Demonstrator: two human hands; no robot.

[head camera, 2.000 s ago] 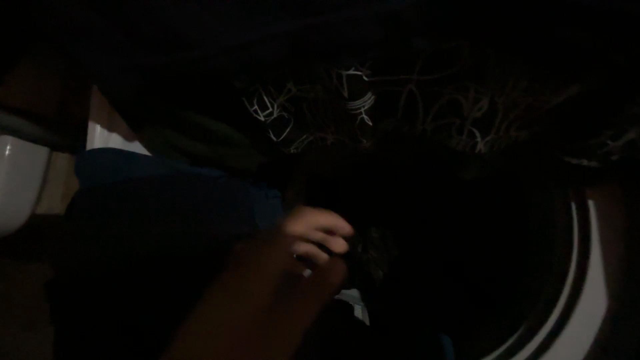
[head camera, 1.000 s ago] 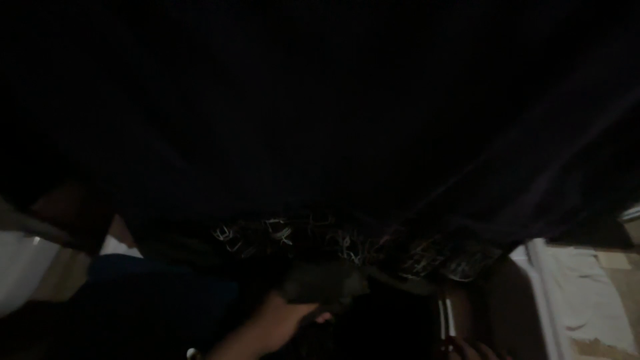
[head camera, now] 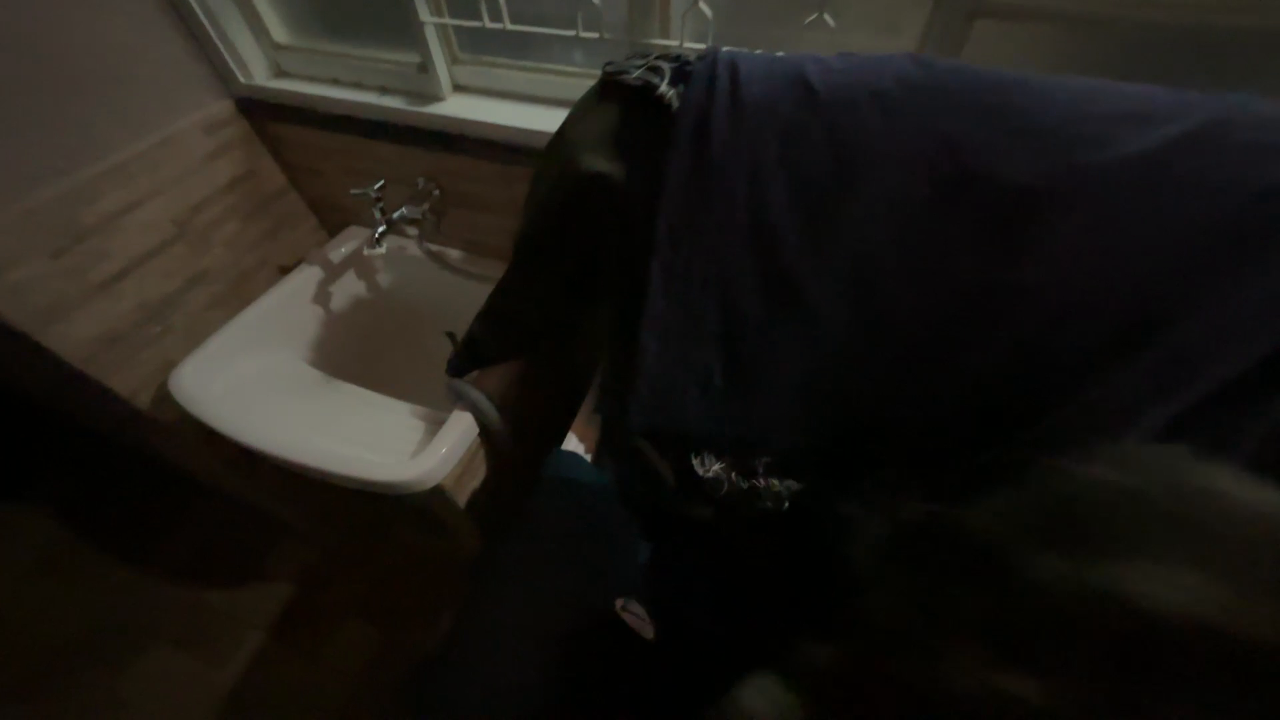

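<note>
Neither of my hands can be made out in the dark lower part of the head view. A large dark blue cloth (head camera: 860, 250) hangs draped across the right half. Beside its left edge hangs a dark garment or cloth (head camera: 570, 230), with pale stringy fringe (head camera: 650, 75) at its top. More pale fringe shows below the blue cloth's lower edge. A teal cloth (head camera: 580, 490) lies low in the middle, and a small pale oval patch (head camera: 635, 617) shows beneath it. A blurred greenish shape (head camera: 1140, 540) at lower right is too unclear to name.
A white washbasin (head camera: 290, 420) with a metal tap (head camera: 378, 215) stands at the left, near a wall of wood-look tiles (head camera: 130, 240). Behind it are a white windowsill (head camera: 500, 112) and a barred window (head camera: 540, 45). The dark cloth overhangs the basin's right side.
The view has swung up and left, bringing the basin and window in. A hand visible low in the earlier frames, near the dark cloth, can no longer be made out.
</note>
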